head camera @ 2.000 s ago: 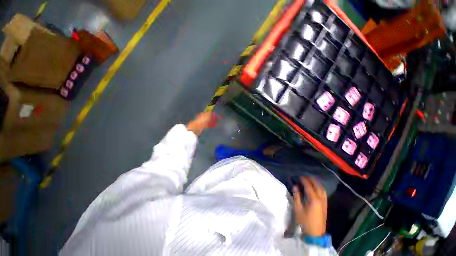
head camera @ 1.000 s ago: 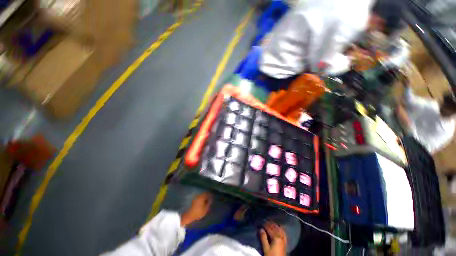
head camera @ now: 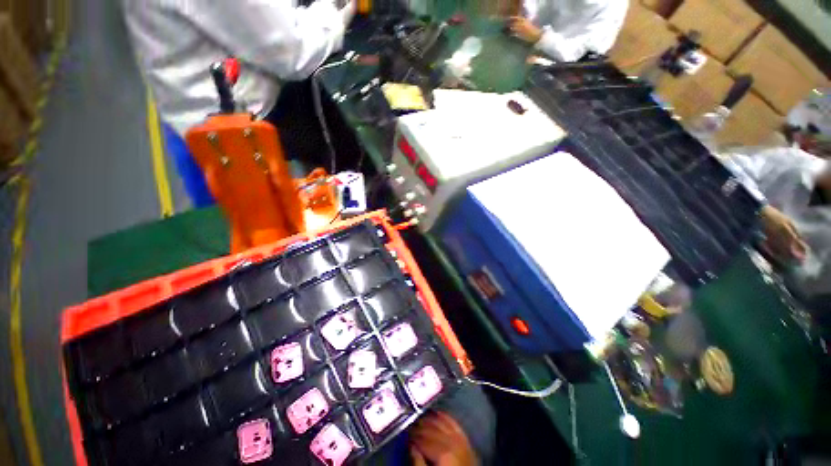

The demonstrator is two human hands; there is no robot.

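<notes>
A black blister tray (head camera: 208,364) on an orange-red crate fills the lower left of the head view. Several pink housings (head camera: 308,410) lie in its pockets, mostly at the right and near side; the other visible pockets hold none. My right hand (head camera: 444,441) is at the bottom edge, just below the tray's near right side, partly cut off; its fingertips are hidden and what it holds cannot be told. My left hand is out of the picture.
A blue soldering station (head camera: 519,282) and a white unit (head camera: 474,136) stand right of the tray. An orange holder (head camera: 241,182) rises behind it. A parts jar (head camera: 647,364), a tan disc (head camera: 716,370) and cables lie right. People in white coats are at the top left, top and right.
The view has swung right and up towards the bench. The tray now shows lower left and larger. My left hand has left the picture; my right hand shows only at the bottom edge.
</notes>
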